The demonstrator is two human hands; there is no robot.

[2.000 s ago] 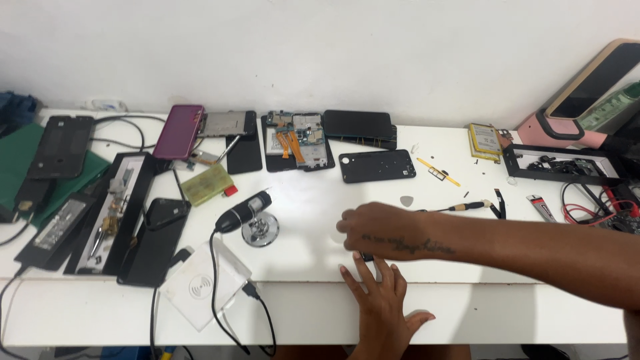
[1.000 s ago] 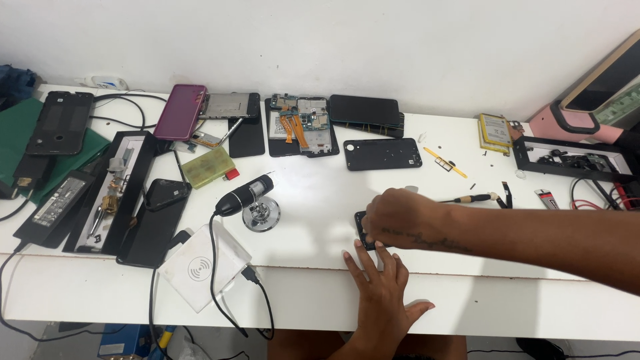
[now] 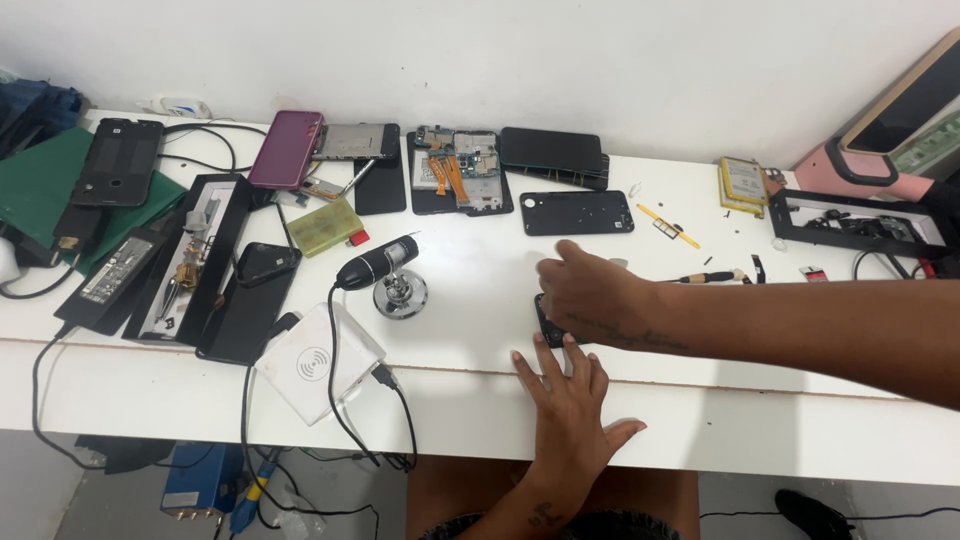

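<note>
A small black phone part [image 3: 553, 334] lies on the white table, mostly covered by my hands. My left hand [image 3: 566, 397] rests palm down with spread fingers, its fingertips on the lower edge of that part. My right hand [image 3: 592, 292] is curled over the part's upper side; whether it pinches anything is hidden. Behind my hands lies a black phone back cover [image 3: 577, 213] with a round camera hole. A screwdriver [image 3: 705, 277] lies beyond my right forearm, close to a yellow strip [image 3: 686, 236]. To the left stands a black handheld digital microscope [image 3: 377, 262] on a chrome stand.
Opened phones with orange flex cables [image 3: 450, 176] lie by the wall. At left are a black parts tray [image 3: 154, 322], a phone [image 3: 247, 322], a power adapter [image 3: 112, 281] and a white wireless charging pad [image 3: 319, 364] with cables. Yellow batteries [image 3: 742, 184] and another tray [image 3: 862, 244] stand at right.
My right hand has shifted slightly over the black part, which shows more than two seconds ago. My left hand stays at its lower edge.
</note>
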